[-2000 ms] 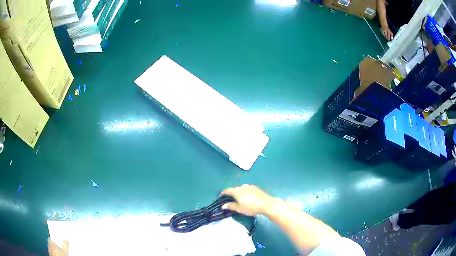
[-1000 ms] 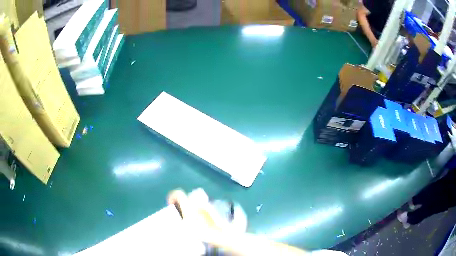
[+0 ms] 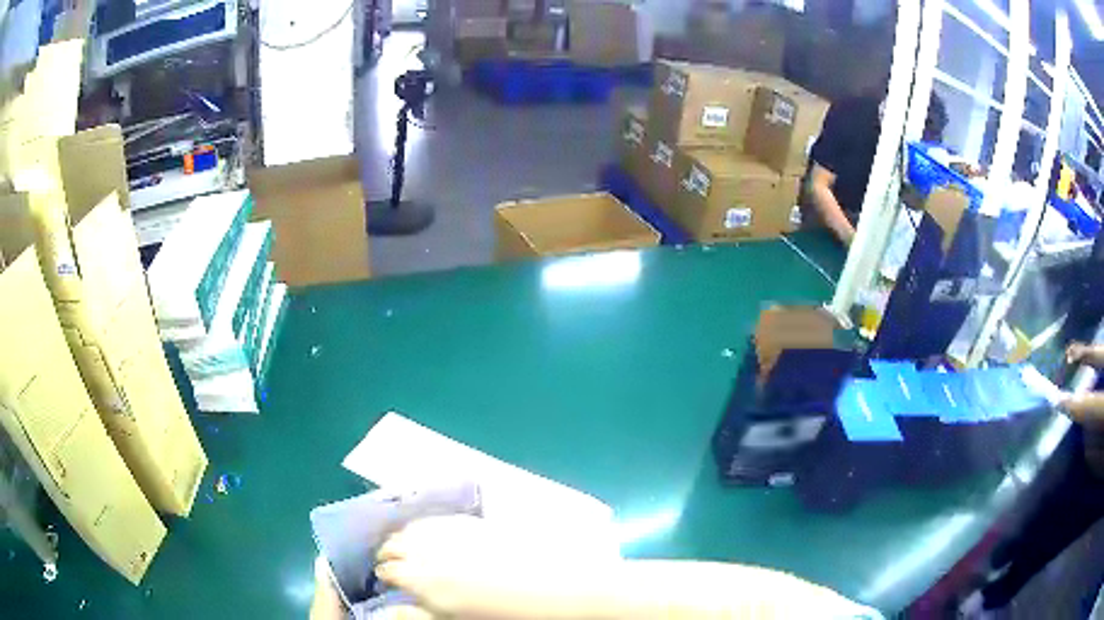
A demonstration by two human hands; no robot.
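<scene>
A long white retail box point(image 3: 484, 484) lies on the green bench in front of me, partly covered by my right forearm. A second box point(image 3: 343, 539) stands tilted towards me at the bottom edge, its grey-lilac open end facing up. My left hand point(image 3: 325, 593) holds this box by its left side and is mostly cut off by the frame. My right hand point(image 3: 426, 560) has its fingers inside the open end. Something dark shows just below the fingers; whether they grip it is hidden.
Tall kraft cartons point(image 3: 139, 351) and stacked green-and-white cartons point(image 3: 218, 285) stand at left. Dark boxes point(image 3: 781, 418) and blue-topped boxes point(image 3: 932, 400) stand at right by white shelving. Brown cartons point(image 3: 714, 151) and a black-clothed person point(image 3: 847, 158) are beyond the bench; another person's hands show at far right.
The view has tilted up, so things sit lower. The coiled black cord seen earlier is no longer clearly visible. The box in my hands now shows its open end, with my right hand in it.
</scene>
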